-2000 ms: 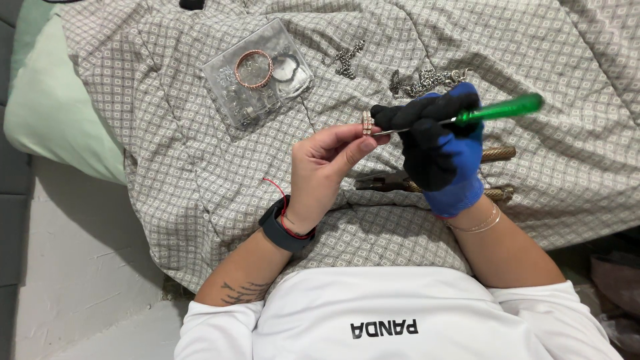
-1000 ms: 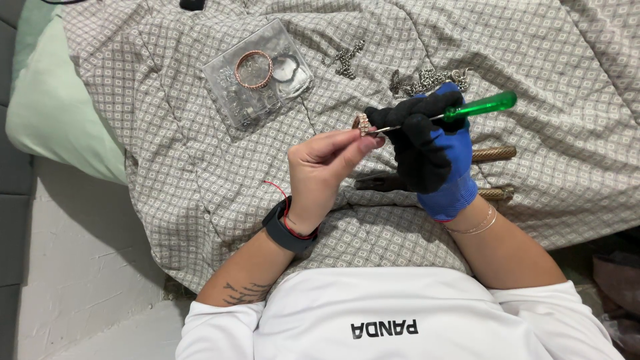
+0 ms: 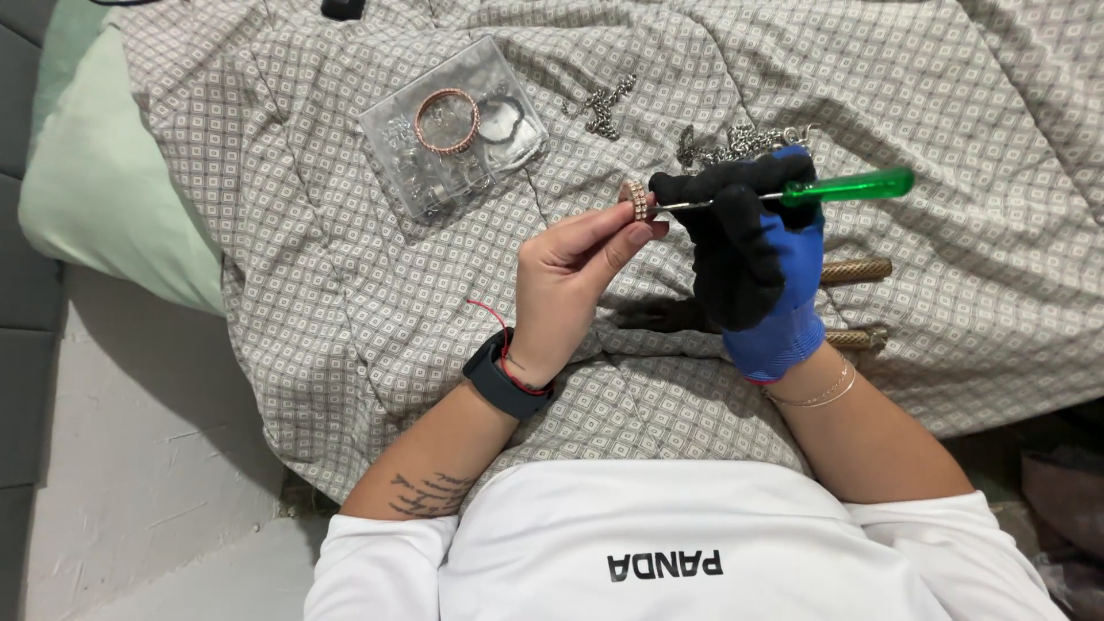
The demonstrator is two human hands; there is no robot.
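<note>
My left hand [image 3: 573,267], bare, pinches a small ring-shaped piece of jewelry [image 3: 636,198] set with pale stones between thumb and fingers. A black and blue work glove covers my right hand [image 3: 750,241], which grips a screwdriver with a green translucent handle [image 3: 854,186]. The screwdriver's thin metal shaft points left, and its end is at the jewelry piece; whether it touches cannot be told. Beneath and behind the glove lie the textured brass-coloured handles [image 3: 856,270] of a tool, whose dark part shows at the left of the glove.
A clear plastic compartment box [image 3: 414,203] with small metal parts sits on the patterned bedspread [image 3: 345,259]. On it lies a copper-coloured bracelet [image 3: 447,153] beside a dark ring-shaped band [image 3: 516,119]. Silver chains [image 3: 604,108] lie behind my hands. A pale green pillow [image 3: 112,172] is at left.
The screwdriver's green handle has moved left from two seconds ago, with my gloved hand shifting slightly. The jewelry piece has turned in my left fingers.
</note>
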